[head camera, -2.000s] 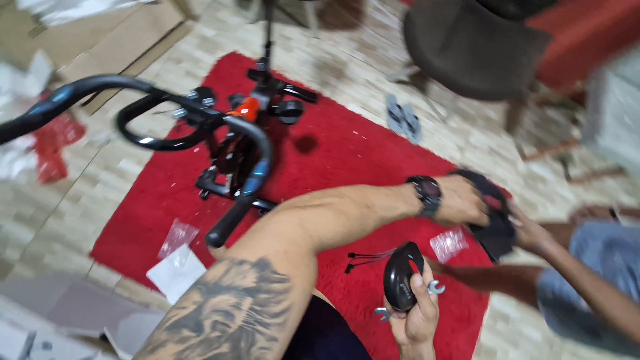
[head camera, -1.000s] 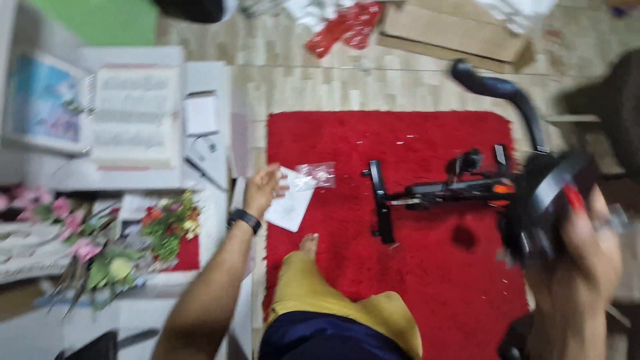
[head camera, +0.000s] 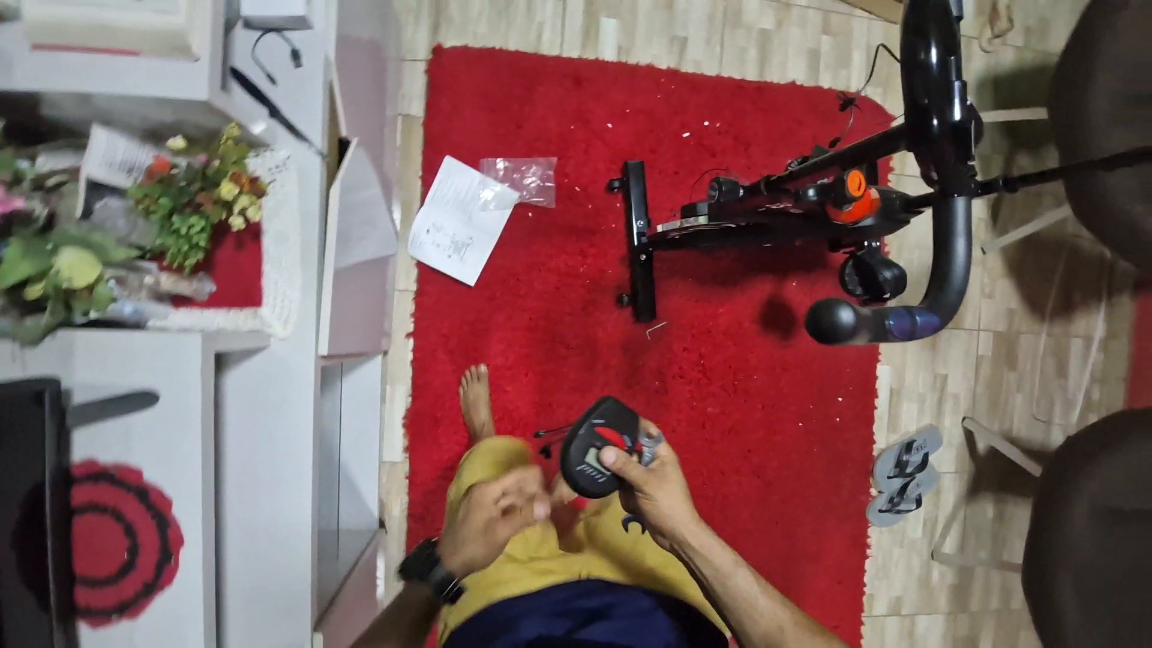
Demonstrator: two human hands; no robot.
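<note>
My right hand (head camera: 661,486) grips a black exercise bike console (head camera: 589,481) with a red mark, thumb on its face. A metal wrench (head camera: 633,524) is in the same hand, its jaws showing at either side. Thin black cables (head camera: 551,434) stick out left of the console. My left hand (head camera: 495,517), blurred and with a watch on the wrist, is just left of the console, fingers apart, holding nothing visible. Ahead to the right stands the exercise bike (head camera: 765,229), with its curved handlebar (head camera: 952,225) nearest the camera. A hex key (head camera: 655,330) lies by its base bar.
A red rug (head camera: 747,405) covers the floor, bearing a printed sheet (head camera: 463,225) and a clear plastic bag (head camera: 535,183). White furniture (head camera: 270,450) with artificial flowers (head camera: 193,193) borders the left. Flip-flops (head camera: 904,472) and dark chairs (head camera: 1093,531) are on the right.
My left hand has come back from near the printed sheet to beside the console. The console has moved lower and toward the middle in my right hand. The view has turned a lot.
</note>
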